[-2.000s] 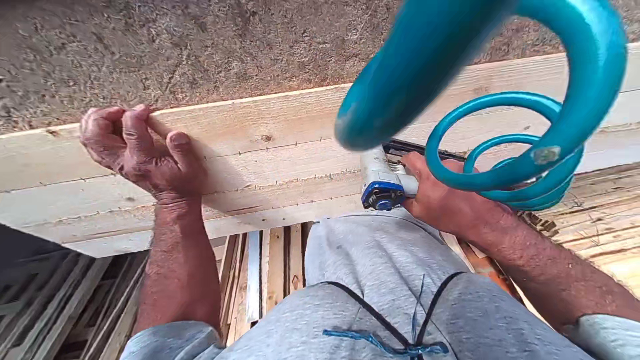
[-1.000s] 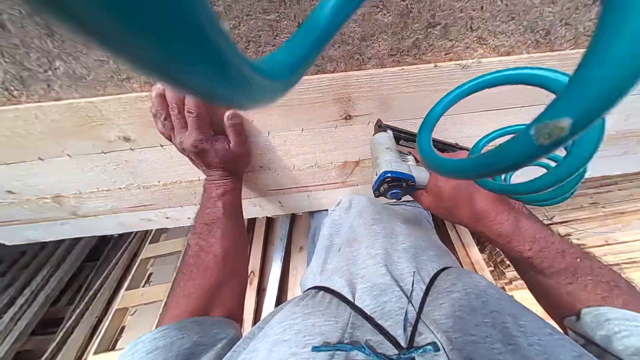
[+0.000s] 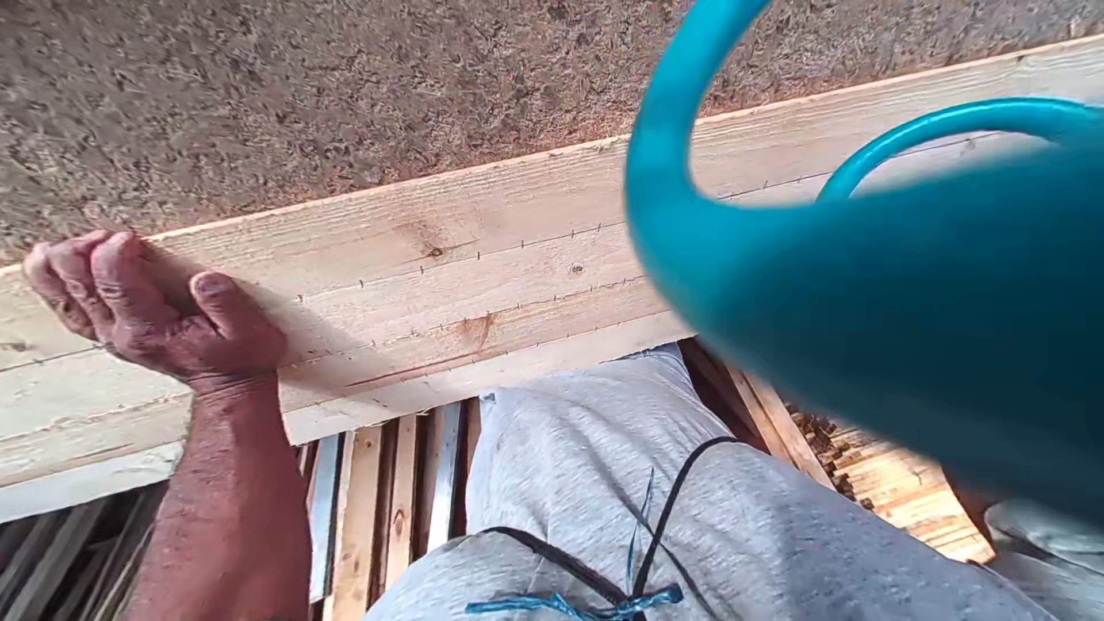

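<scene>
My left hand is at the left, its fingers curled over the far edge of a pale wooden board and its thumb apart on the top face. This board lies against several others side by side, with rows of small metal staples along their seams. A thick teal coiled air hose crosses close to the camera and covers much of the right side. My right hand is hidden, and the pneumatic stapler cannot be seen.
Beyond the boards is a rough brown speckled surface. Below them, wooden slats run toward me at the lower left, and stacked lumber lies at the lower right. My grey garment, with tied cords, is against the near edge.
My left hand has moved left along the boards. My right hand and the stapler it held have gone out of sight, with the hose now across the right side.
</scene>
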